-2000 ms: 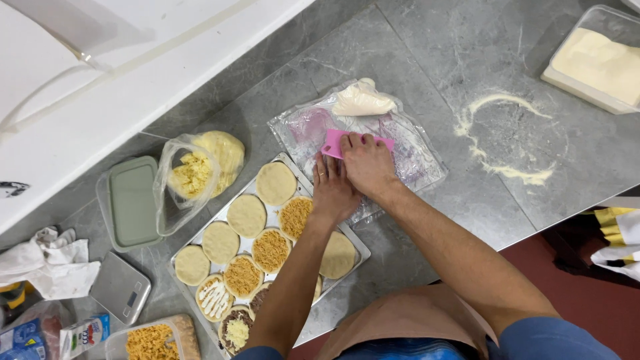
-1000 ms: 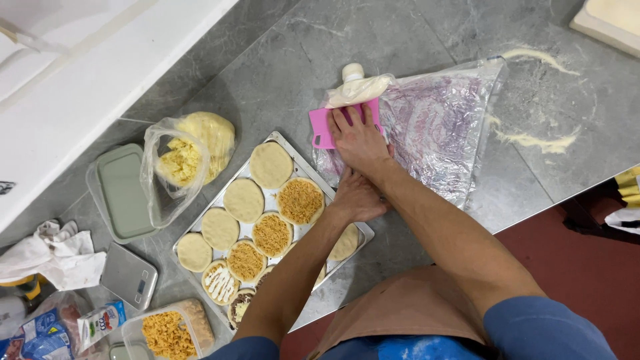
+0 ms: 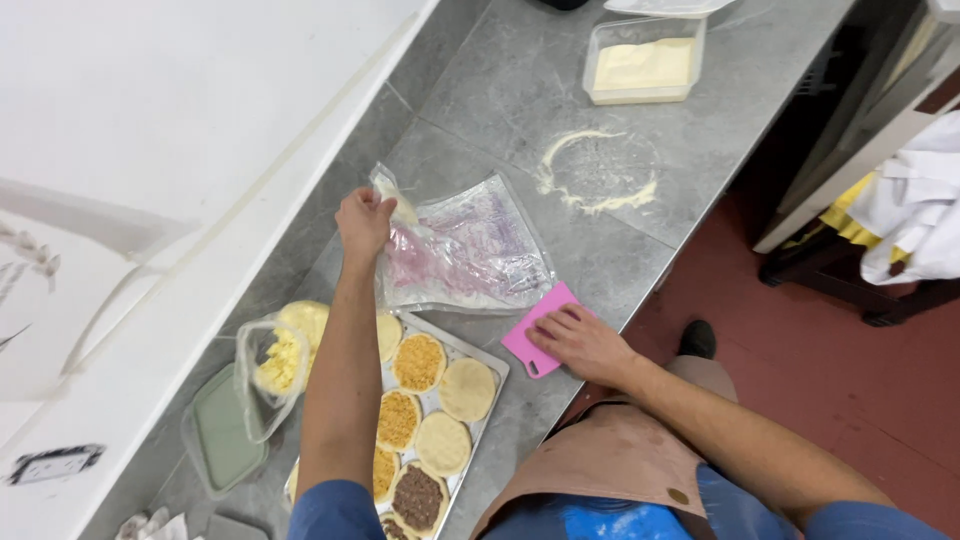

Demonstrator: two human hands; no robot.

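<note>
My left hand [image 3: 365, 223] pinches the near end of a plastic bag [image 3: 395, 196] with pale contents, at the upper left corner of a clear plastic piping bag or sheet [image 3: 480, 251] smeared with purple. At the counter's front edge, my right hand [image 3: 581, 345] rests on a pink plastic scraper [image 3: 534, 335], its fingers over the face. Below the plastic stands a metal tray [image 3: 480, 352] of dough rounds; some are plain [image 3: 466, 388], some bear orange shreds [image 3: 418, 362], one a dark brown filling [image 3: 418, 496]. My left forearm hides part of the tray.
A tub of flour-like powder [image 3: 645, 71] stands at the upper right, above a ring of powder [image 3: 551, 176]. At the left are a bag of yellow filling [image 3: 281, 360] and a green-lidded container [image 3: 227, 431]. White and yellow cloths [image 3: 915, 202] lie beyond the counter edge.
My hands have moved apart: the left to the bag at the back, the right to the front edge with the pink scraper. The view has shifted to the right.
</note>
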